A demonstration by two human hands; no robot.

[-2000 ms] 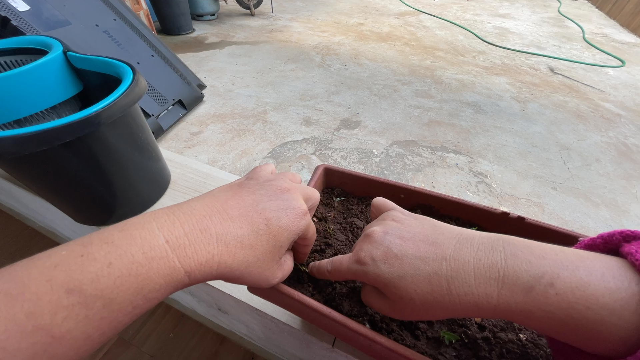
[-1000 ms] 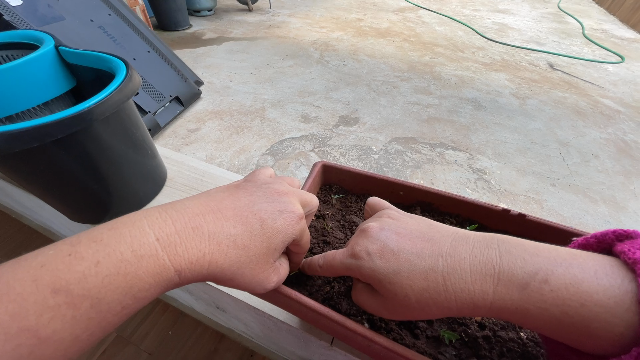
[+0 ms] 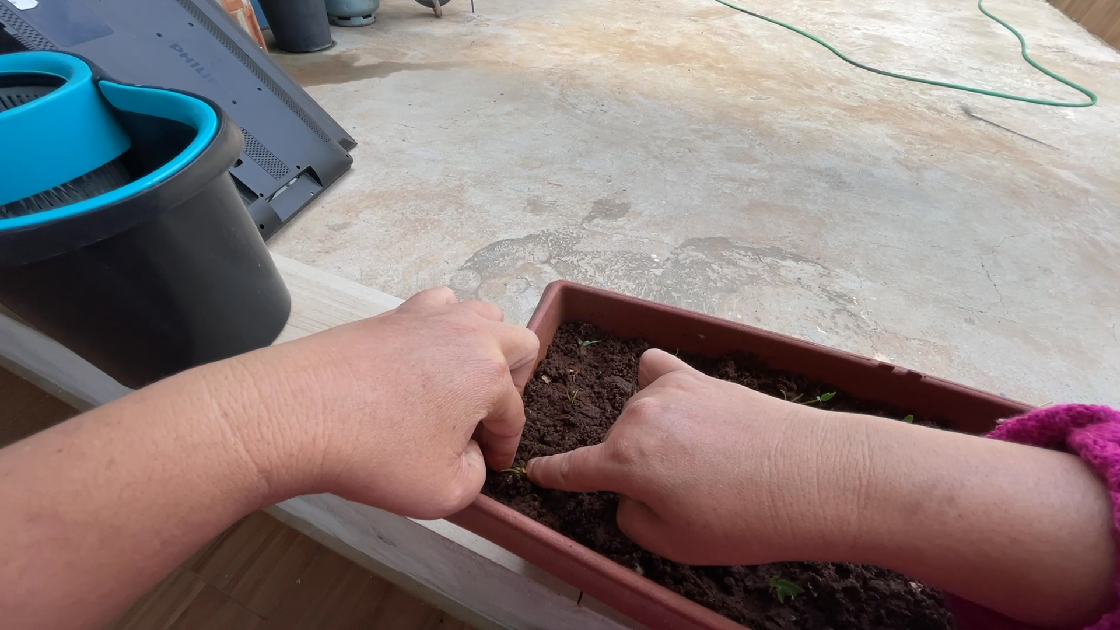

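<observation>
A brown plastic planter box (image 3: 787,350) holds dark soil (image 3: 577,385) with several tiny green seedlings, one (image 3: 785,588) near the front side and one (image 3: 821,398) near the back side. My left hand (image 3: 429,402) reaches over the planter's near left corner, its fingers bent down at a small sprout (image 3: 516,470); whether the fingertips pinch it is hidden. My right hand (image 3: 674,455) lies low over the soil, with its index finger extended and its tip touching the soil beside that same sprout. The right thumb points up and away, and the other fingers are curled under.
The planter stands along a pale ledge (image 3: 328,293). On that ledge at left is a black mop bucket (image 3: 140,289) with a turquoise rim. Behind it leans a dark Philips flat-screen panel (image 3: 254,96). A green hose (image 3: 862,66) lies on the concrete floor (image 3: 682,157).
</observation>
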